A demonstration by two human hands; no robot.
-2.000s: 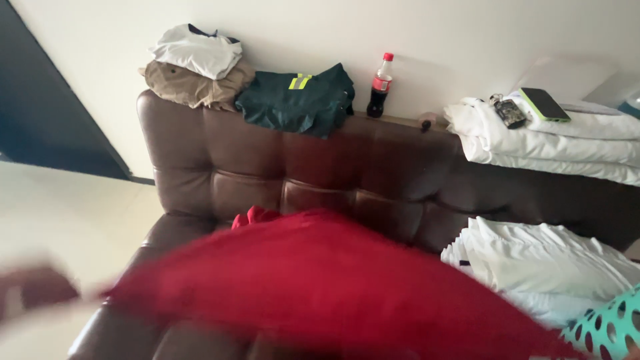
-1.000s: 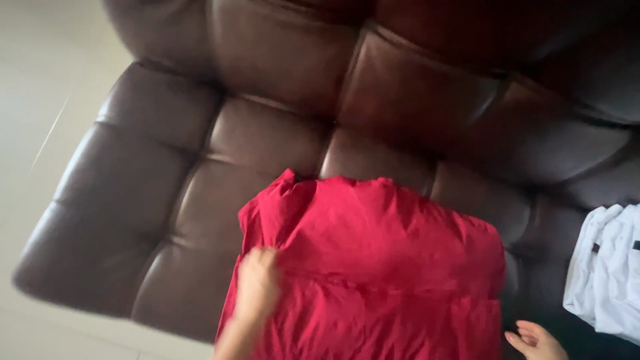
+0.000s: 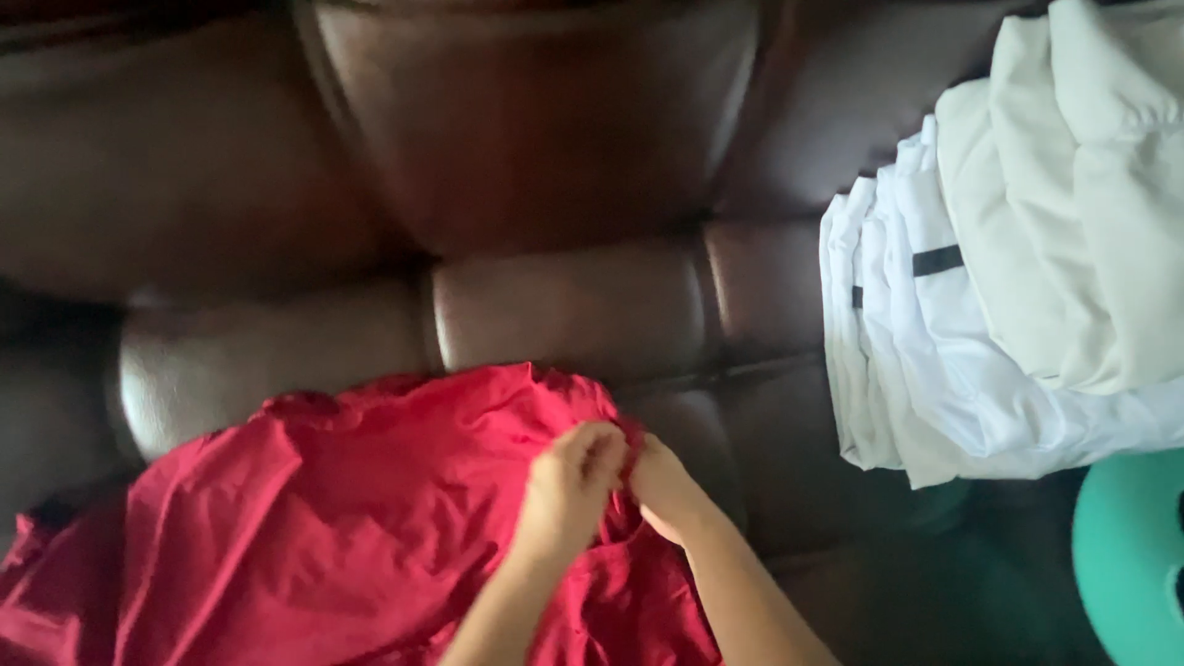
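Observation:
A red cloth garment (image 3: 351, 518) lies spread and wrinkled over the seat of a brown tufted leather sofa (image 3: 564, 305). At its upper right edge, my left hand (image 3: 583, 462) pinches the fabric with bent fingers. Close beside it on the right, my right hand (image 3: 661, 486) grips the same edge, its fingertips partly hidden behind the cloth. The lower part of the garment runs out of view.
To the right, a stack of folded white garments (image 3: 962, 342) with an off-white cloth (image 3: 1082, 213) on top rests on the sofa. A green plastic object with holes (image 3: 1124, 546) stands at the lower right edge.
My hands were apart a second ago, the left on the garment and the right beside it; now they are together at its upper right edge. The view has shifted right and closer.

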